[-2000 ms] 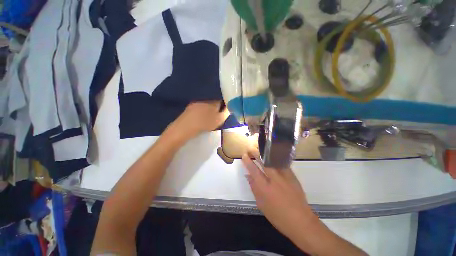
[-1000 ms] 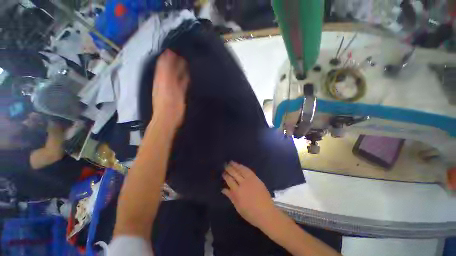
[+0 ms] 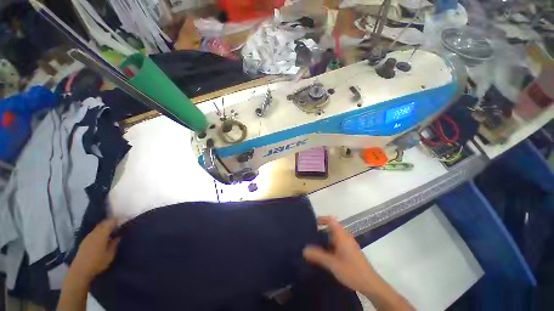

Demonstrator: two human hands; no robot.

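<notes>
A large navy garment panel (image 3: 212,249) lies spread at the front of the table, its curved upper edge just below the needle area. My left hand (image 3: 97,250) holds its left edge between thumb and fingers. My right hand (image 3: 340,252) is at its right edge, thumb and fingers around the cloth edge. The white sewing machine (image 3: 322,112) with the blue stripe stands behind the panel. Its presser foot area (image 3: 222,188) is lit by the lamp, and the panel's edge lies in front of it.
Stacked grey and navy pieces (image 3: 51,188) hang at the left. A pink-faced dark rectangle (image 3: 312,163), an orange round object (image 3: 375,157) and greenish snips (image 3: 398,166) lie on the machine's right side. A green cone (image 3: 164,91) stands above the head. Blue crates are at the lower right.
The view has swung right, showing the whole machine head. The navy panel, bunched across the left before, is now spread out in front, with a hand at each side edge.
</notes>
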